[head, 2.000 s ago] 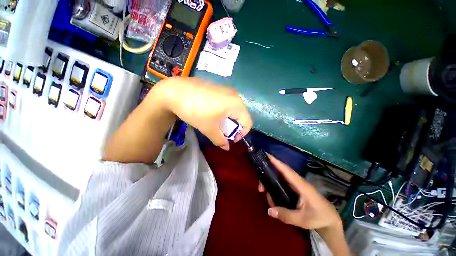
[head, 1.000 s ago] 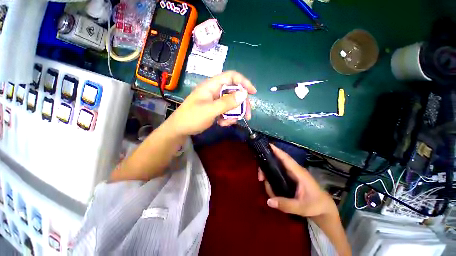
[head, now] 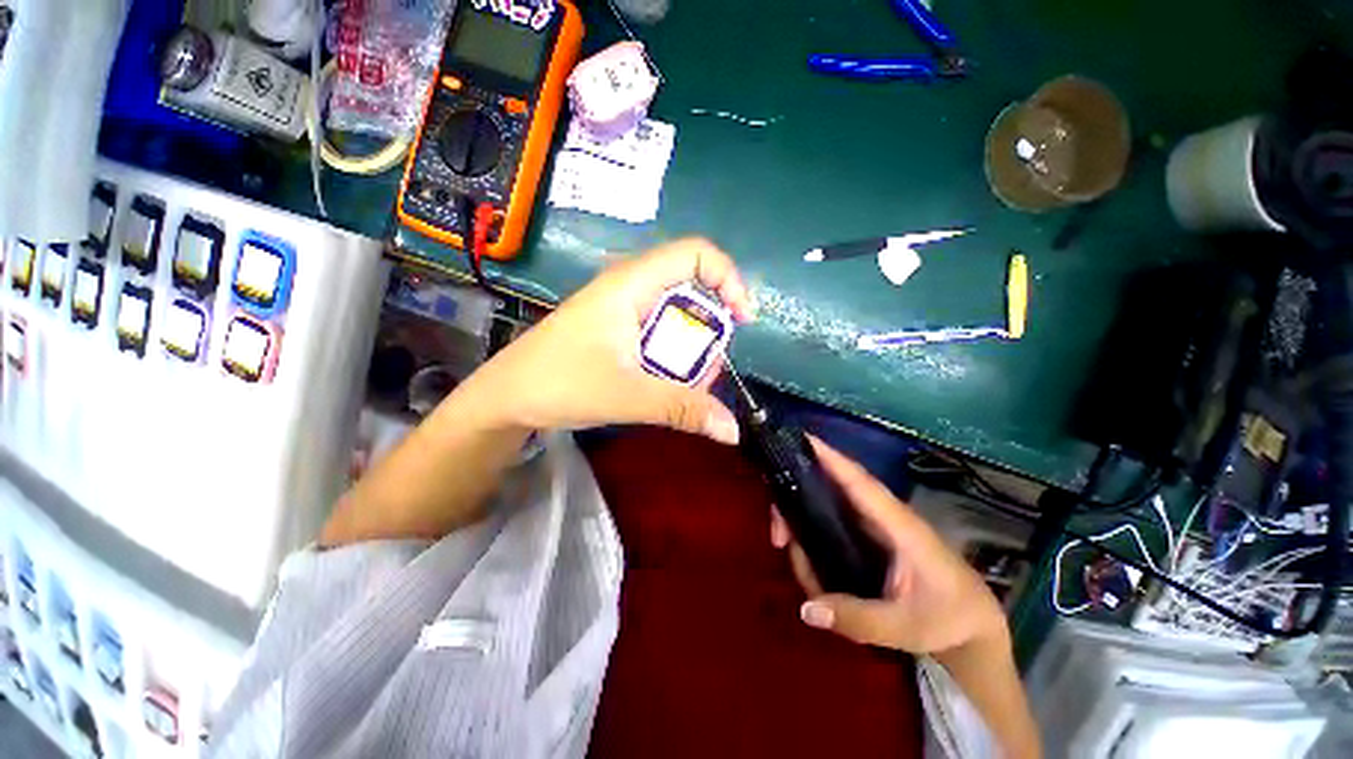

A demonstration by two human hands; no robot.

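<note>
My left hand (head: 608, 344) holds a square smartwatch case (head: 686, 337) above my lap, near the mat's front edge. Its pale screen faces up and its rim is pale pink or white. My right hand (head: 905, 581) grips a thick black electric screwdriver (head: 813, 501). The thin steel bit points up and left to the lower right edge of the case. I cannot tell whether the tip touches the case.
Foam trays (head: 156, 430) with rows of watches stand at the left. An orange multimeter (head: 491, 131), a pink-white block (head: 613, 89), blue-handled cutters (head: 890, 67), a brownish dish (head: 1057, 144), tweezers (head: 876, 246) and a yellow-handled tool (head: 1016, 297) lie on the green mat. Cables lie at the right.
The watch first showed its side to the bit, then lay partly under my left thumb. Now the thumb is below it and the screen is uncovered. The screwdriver stays in my right hand.
</note>
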